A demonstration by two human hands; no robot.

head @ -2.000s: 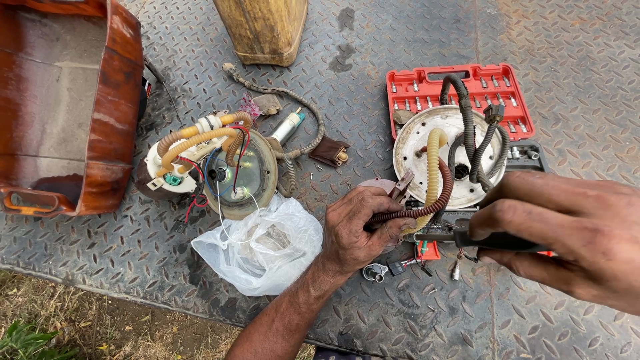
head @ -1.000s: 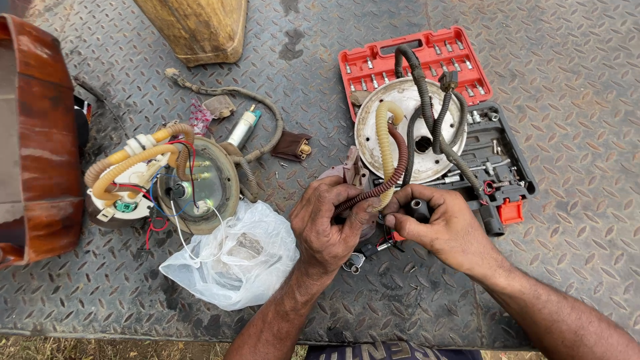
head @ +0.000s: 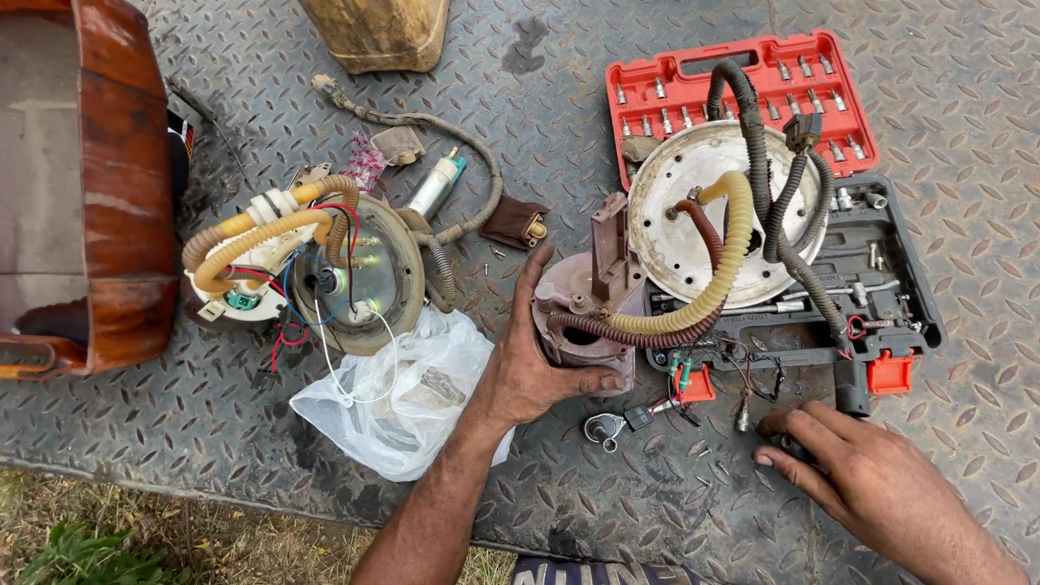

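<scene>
My left hand (head: 528,366) grips a reddish-brown plastic fuel pump housing (head: 577,284). A cream corrugated hose (head: 735,244) and a brown one (head: 626,335) link it to a round white metal flange (head: 670,236), which carries black corrugated conduits (head: 751,154). My right hand (head: 845,463) rests low over the steel plate at the right, fingers curled around a dark object, mostly hidden, that may be a tool's handle. Near its fingertips lies a small metal-ended part on wires (head: 743,414). A ratchet head (head: 604,429) lies between the hands.
The red socket case lid (head: 863,97) and its black tray (head: 926,284) lie beneath the flange. Leftward are a second pump assembly (head: 382,280), a white plastic bag (head: 406,422), a silver cylindrical pump (head: 432,191) and an orange-brown container (head: 130,195). A yellowish container (head: 382,36) stands at the top.
My right hand has moved away from the hoses to the lower right. My left hand has shifted from the brown hose to the side of the pump housing, which is now more exposed.
</scene>
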